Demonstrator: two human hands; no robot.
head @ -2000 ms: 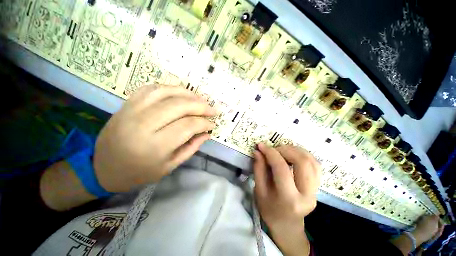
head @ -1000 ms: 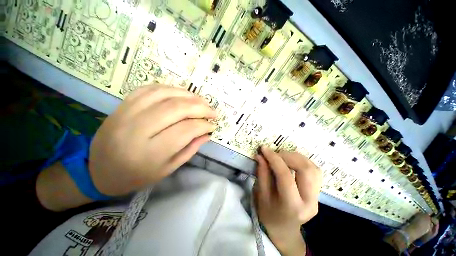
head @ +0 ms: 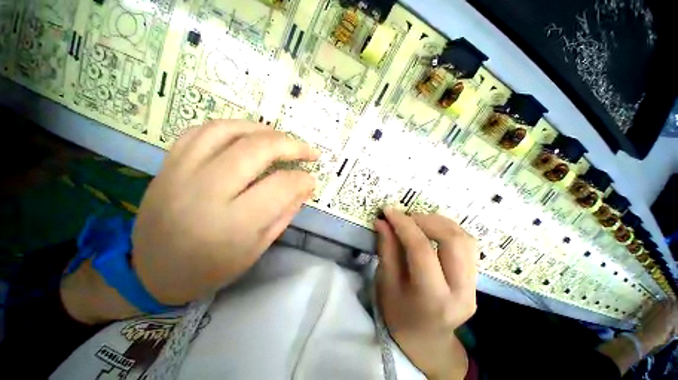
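A long cream-yellow circuit board panel (head: 123,70) runs from upper left to lower right in front of me. My left hand (head: 215,211), with a blue wrist strap (head: 111,263), is over its near edge, fingertips slightly apart; whether they hold a tiny part cannot be told. My right hand (head: 427,271) is at the near edge further right, thumb and forefinger close together at a small dark part (head: 382,214); whether they grip it or only touch it cannot be told. Black blocks (head: 462,57), copper coils (head: 430,80) and yellow blocks (head: 380,44) line the far edge.
A black tray (head: 535,44) with a heap of silvery, hair-like components (head: 598,78) lies beyond the boards. A pale rail (head: 97,133) runs along the near edge. Another person's hand (head: 658,326) is at the boards at lower right. Strong glare covers the panel's middle.
The view has shifted slightly over the boards. My left fingertips are a little further apart, with a gap between the fingers. My right hand stays at nearly the same place on the near edge.
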